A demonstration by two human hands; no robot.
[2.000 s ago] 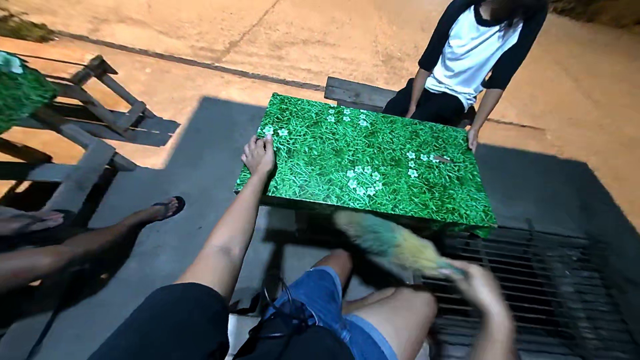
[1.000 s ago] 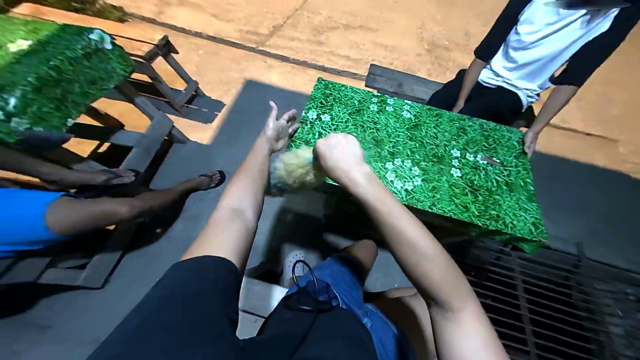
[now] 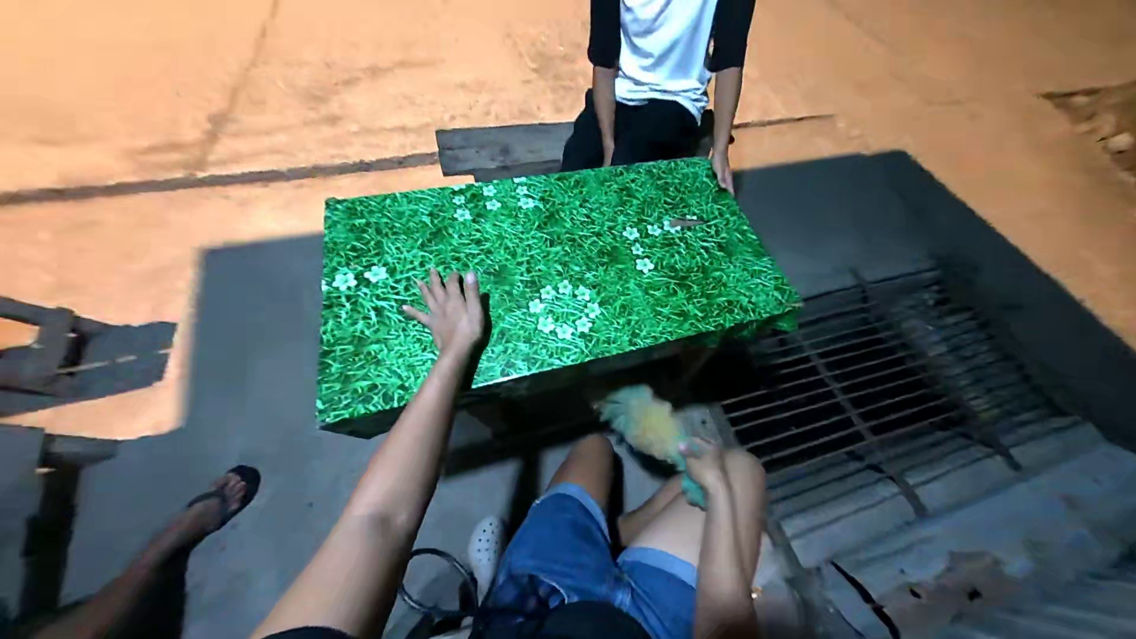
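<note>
A table with a green grass-print cover [image 3: 586, 257] bearing small white flowers stands in front of me. My left hand [image 3: 454, 311] lies with spread fingers on the left half of the cover, holding nothing. In my right hand [image 3: 703, 461] is a fluffy yellow and green duster [image 3: 652, 424], below the table's near edge and over my right thigh. Its fluffy head points up and left, slightly blurred. A small brown mark or object [image 3: 688, 223] shows on the cover near its right end.
Across the table a person [image 3: 666, 53] in a white shirt with dark sleeves sits on a wooden bench [image 3: 497, 149], one hand at the table's far corner. A metal grate [image 3: 852, 382] lies to the right. Another person's sandalled foot [image 3: 232, 495] is at lower left, near wooden furniture [image 3: 98, 355].
My right hand has moved with the duster from over the table's left end to below its near edge. My left hand, raised a second ago, now rests on the cover. The view has turned right.
</note>
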